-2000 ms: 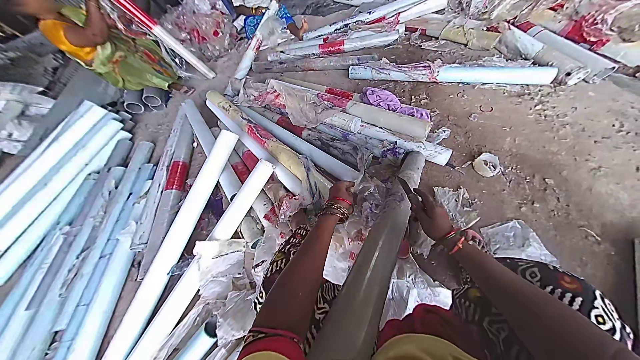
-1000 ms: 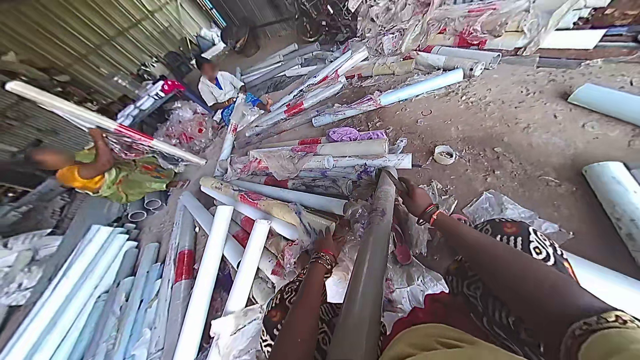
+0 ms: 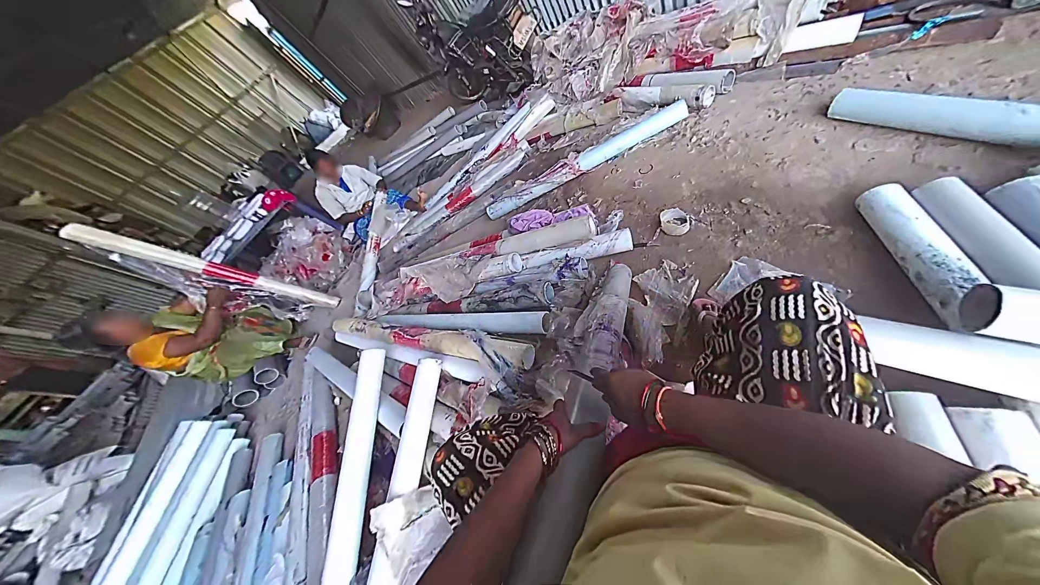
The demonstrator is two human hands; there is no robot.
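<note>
A thick grey pipe (image 3: 561,504) lies between my legs and points away from me, its far part wrapped in torn clear plastic film (image 3: 603,325). My left hand (image 3: 571,429) rests against the pipe's side with fingers spread at the edge of the film. On the other side, my right hand (image 3: 627,393) is closed on a small dark tool, perhaps a blade, whose thin tip reaches over the pipe at the film. The tool is mostly hidden in the fingers.
White pipes (image 3: 355,463) and wrapped pipes (image 3: 455,337) lie to the left and ahead. More grey pipes (image 3: 926,252) are at right. A tape roll (image 3: 675,221) sits on the ground. One person (image 3: 187,341) holds a long pipe (image 3: 203,266); another person (image 3: 349,191) sits farther back.
My right hand has come back along the pipe from near its far end, close to my left hand. The view has swung to show more of the shed and the pipes at right.
</note>
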